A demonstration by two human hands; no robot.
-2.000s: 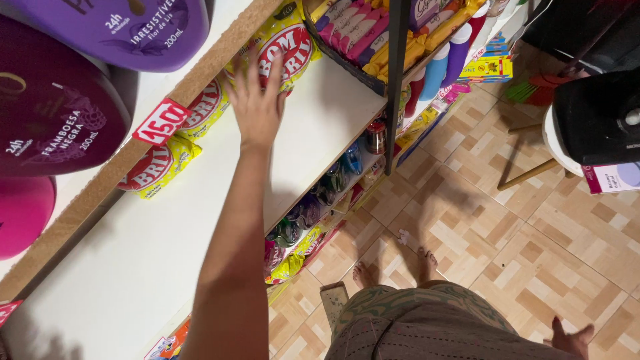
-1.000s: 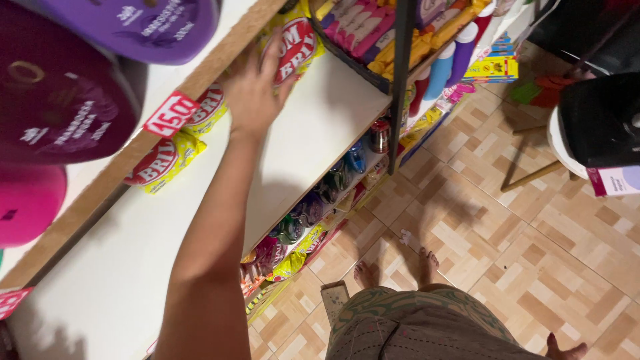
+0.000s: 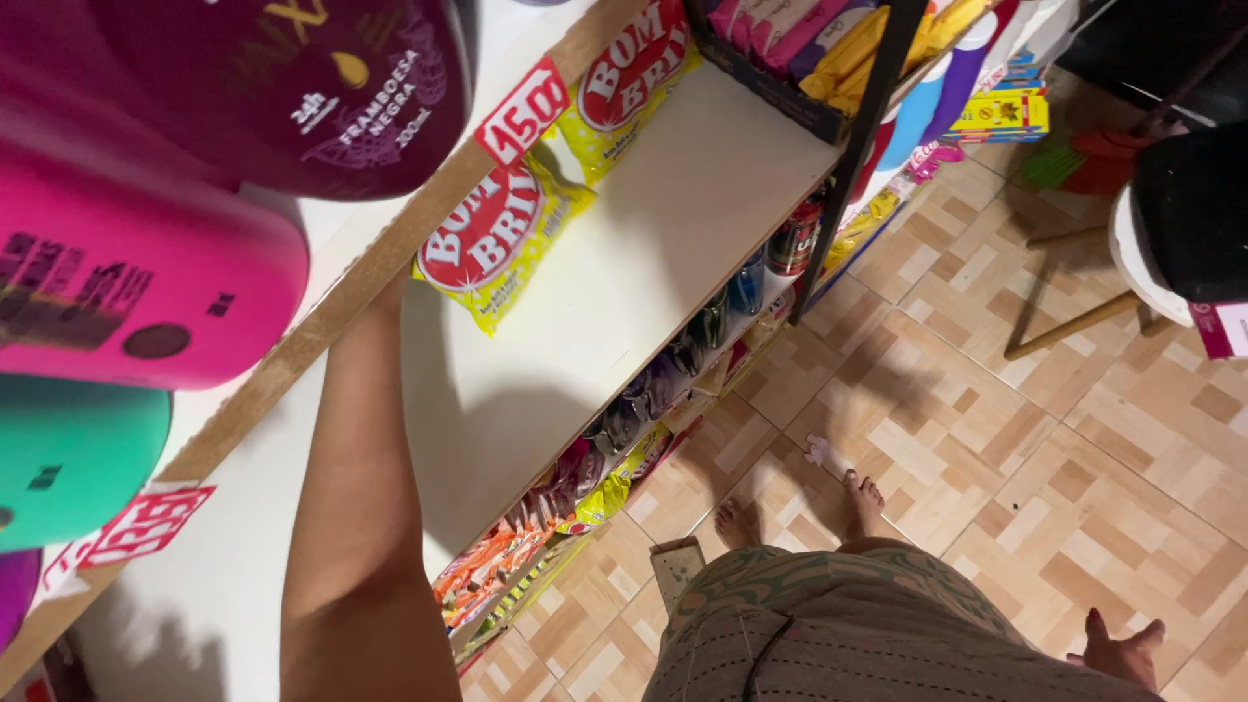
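My left forearm reaches in under the edge of the upper shelf (image 3: 390,229), and the hand itself is hidden behind that edge. Beside the wrist a yellow and red Bom Bril steel wool packet (image 3: 487,244) lies on the white lower shelf (image 3: 546,331). A second Bom Bril packet (image 3: 629,93) lies farther back, past a red and white price tag (image 3: 524,109). My right hand (image 3: 1121,651) hangs low at the right over the tiled floor, fingers spread, holding nothing.
Purple, pink (image 3: 146,263) and green bottles (image 3: 78,458) stand on the upper shelf. A dark box of wrapped packs (image 3: 770,78) sits beyond a black metal post (image 3: 858,156). Below are more bottles and packets. A white stool (image 3: 1150,253) with wooden legs stands at the right.
My left hand was on the Bom Bril packets at the back of the shelf; it has moved back toward me and in under the upper shelf. The view has shifted closer to the shelf.
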